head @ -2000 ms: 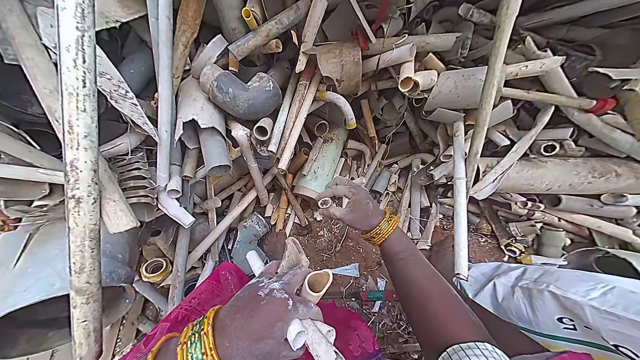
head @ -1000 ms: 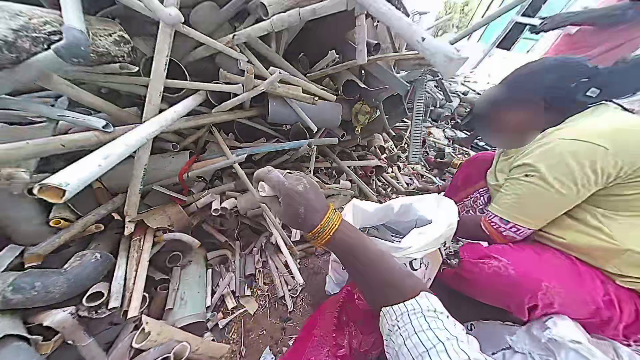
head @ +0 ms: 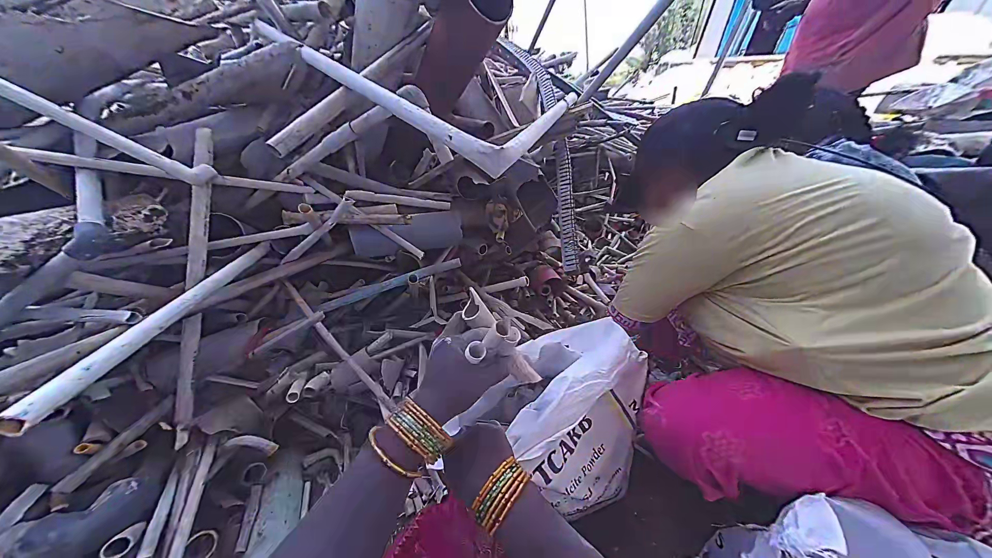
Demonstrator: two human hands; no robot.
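Note:
My left hand, with several thin bangles at the wrist, grips a bunch of short broken plastic pipe pieces whose open ends point up. Close below it is my right hand, bangles at its wrist too; its fingers are hidden or blurred, so whether it holds anything cannot be told. Just right of both hands stands an open white woven sack bearing print, with pale scraps at its mouth. The left hand's pieces are beside and partly over the sack's left edge.
A large heap of mixed pipes fills the left and middle. Long pale pipes jut from it. A co-worker in a yellow top bends low at right, close to the sack. Another white bag lies at bottom right.
The view has swung to the right from the heap. My left hand, out of sight one second ago, is in view with pipe pieces. My right hand has drawn back from the heap to beside the left.

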